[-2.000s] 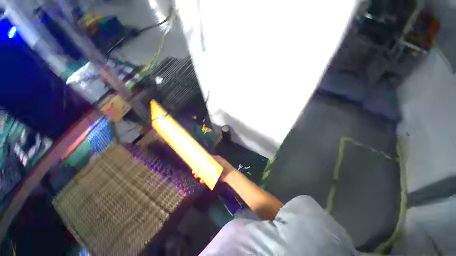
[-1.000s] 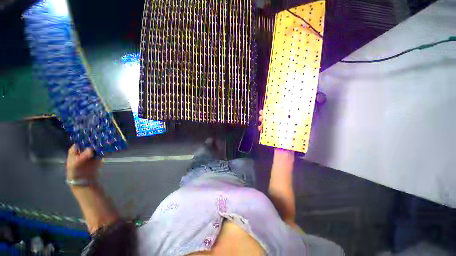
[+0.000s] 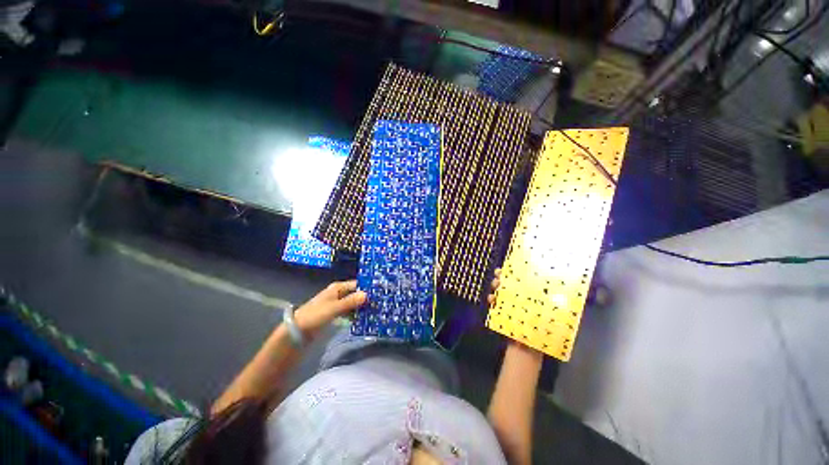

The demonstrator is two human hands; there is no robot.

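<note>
My left hand [image 3: 333,307] holds a blue LED board [image 3: 398,236] by its lower left edge, component side up, in front of the stack of LED boards [image 3: 473,154]. My right hand [image 3: 494,287] is mostly hidden behind a yellow-gold LED board [image 3: 556,241]; fingertips show at its lower left edge. Glare whitens the middle of this board. A thin dark cable [image 3: 593,160] crosses its upper part. The two boards are apart, on either side of the stack's right part.
A loose blue board [image 3: 309,251], partly washed out by glare, lies left of the stack on the green bench [image 3: 182,136]. Another blue board [image 3: 509,73] is behind the stack. The cable runs over the white surface [image 3: 727,318] at right. Tangled cables hang top right.
My left hand has brought the blue board from the far left to in front of the stack. The gold board stays in my right hand, lower in the picture. The view has shifted.
</note>
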